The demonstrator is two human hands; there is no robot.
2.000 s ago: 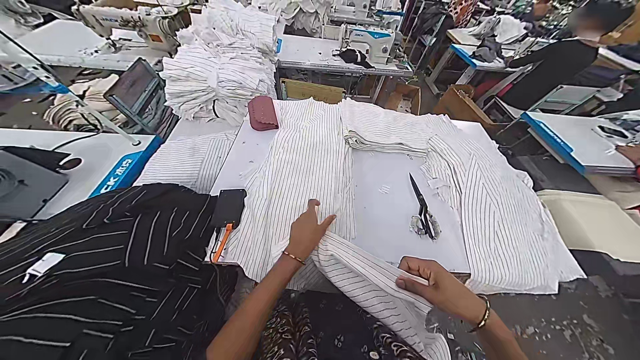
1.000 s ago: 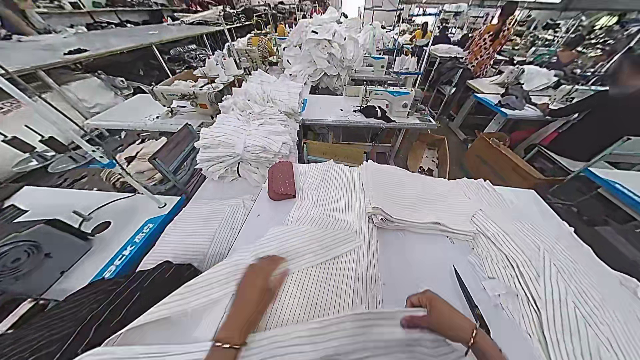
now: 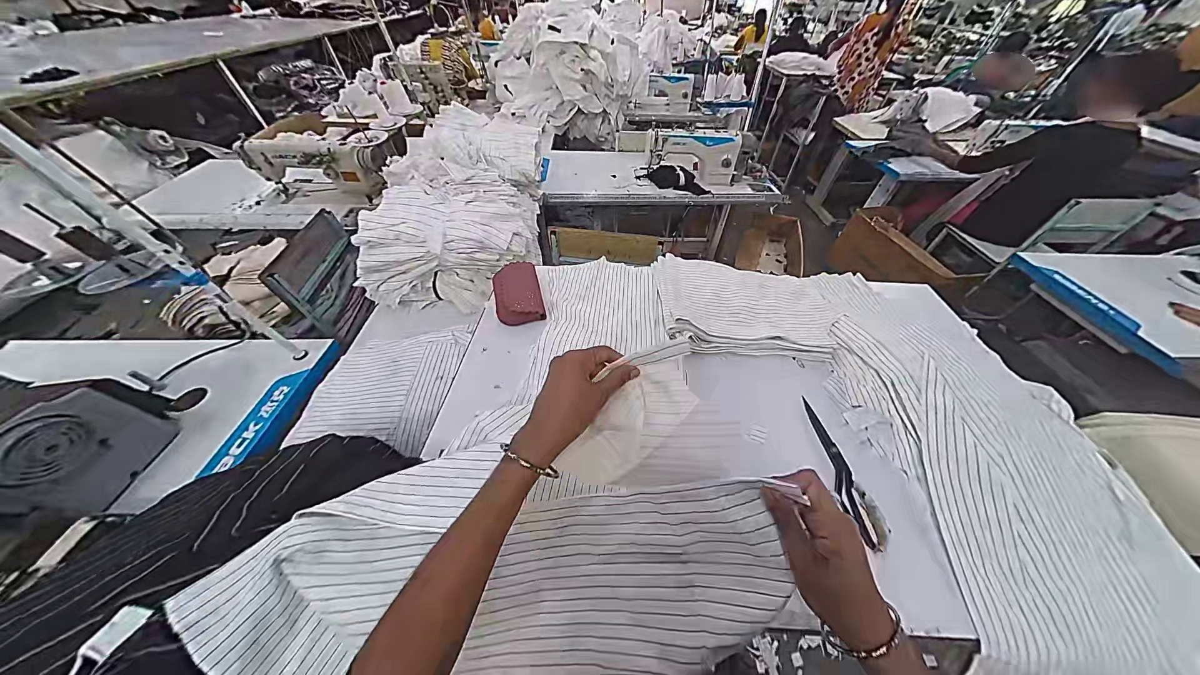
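Note:
My left hand [image 3: 583,398] pinches the edge of a striped white fabric piece near the middle of the white table [image 3: 750,398]. Lower right, my right hand [image 3: 825,553] grips a corner of striped cloth [image 3: 637,562], which spreads leftward under my left forearm. Whether both hands hold the same piece cannot be told. Black-handled scissors [image 3: 844,478] lie just right of my right hand, over small fabric scraps. Beyond my left hand are a flat striped piece [image 3: 605,305] and a folded striped stack [image 3: 750,305]. A dark red case [image 3: 518,293] rests at the table's far left.
Long striped panels [image 3: 994,469] cover the table's right side. A tall bundle of striped cloth [image 3: 450,206] stands behind at left. Sewing machines [image 3: 698,155] and cardboard boxes [image 3: 881,253] are beyond. A person in dark clothing [image 3: 1059,173] sits at the far right.
Over the last second my left hand has moved away from me and now holds up a fabric edge. One second ago it lay on the cloth. The view has tilted up since the first frame.

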